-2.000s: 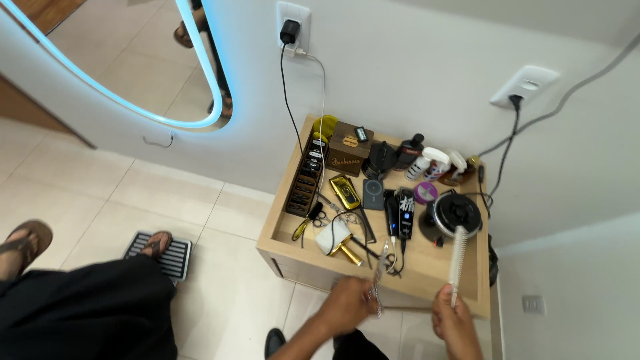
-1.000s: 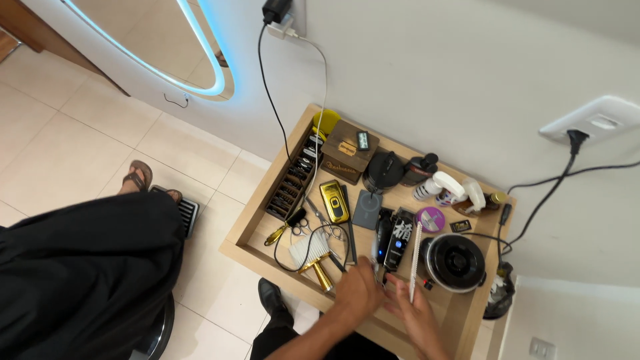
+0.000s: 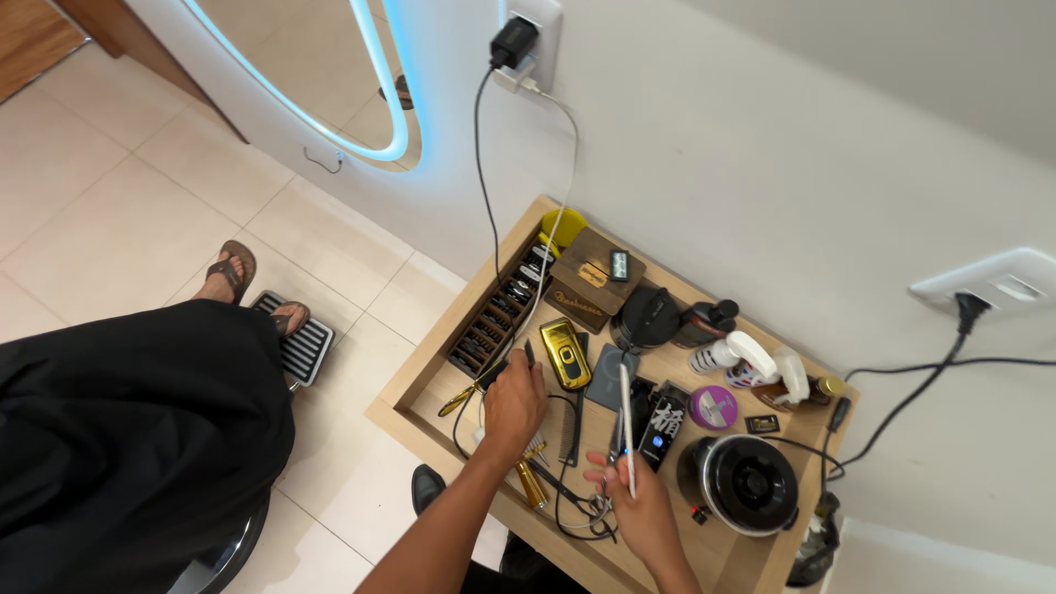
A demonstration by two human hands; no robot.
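Observation:
My left hand is over the left part of a wooden tray table, its fingers at a dark slim item whose kind I cannot tell; whether they grip it is unclear. Just left of it lies a black and gold razor-like tool. My right hand holds a white comb upright together with metal scissors, near the tray's front. Beside them lie a black hair clipper with a lit blue spot and a dark comb. A gold shaver lies beyond my left hand.
A black lidded pot stands at the right, spray bottles behind it. Clipper guards fill the left rack beside a wooden box. Cables cross the tray. A caped person sits left, feet by a footrest.
My left hand has moved away from my right hand, to the left side of the tray. The scissors now show in my right hand with the comb.

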